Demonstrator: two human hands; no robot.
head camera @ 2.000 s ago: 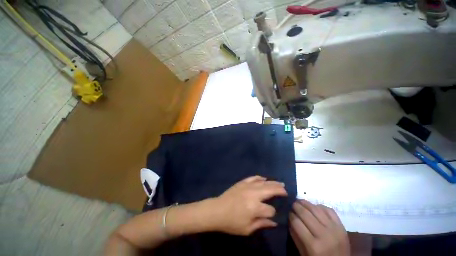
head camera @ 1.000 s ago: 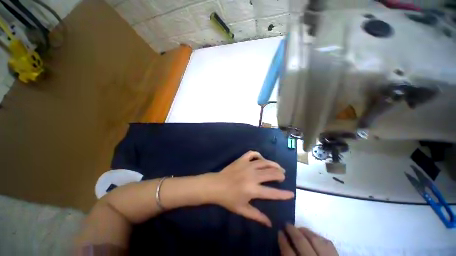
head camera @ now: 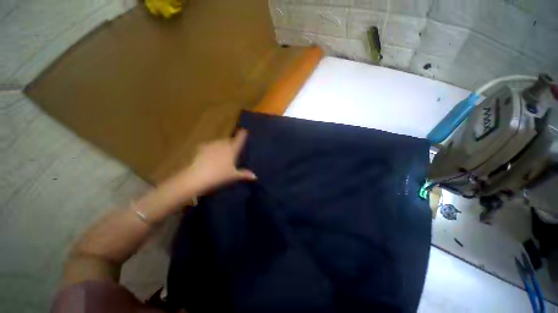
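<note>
A dark navy garment (head camera: 330,202) lies spread on the white table, its right edge at the needle area of the cream-white sewing machine (head camera: 495,140). A green-lit spot (head camera: 424,191) shows by the needle at that edge. My left hand (head camera: 221,164) is blurred at the garment's upper left edge, thumb and a finger apart on or just over the cloth; whether it pinches the cloth is unclear. My right hand is out of the picture. The white print is not visible.
Blue-handled snips (head camera: 531,284) lie right of the needle. A light-blue tube (head camera: 453,117) is left of the machine head. A brown cardboard panel (head camera: 153,79) with an orange edge (head camera: 290,82) stands at left. A yellow-green object (head camera: 374,44) is by the wall.
My left hand has moved from the middle of the garment to its left edge. My right hand has left the picture. The view has shifted, so the machine sits further right.
</note>
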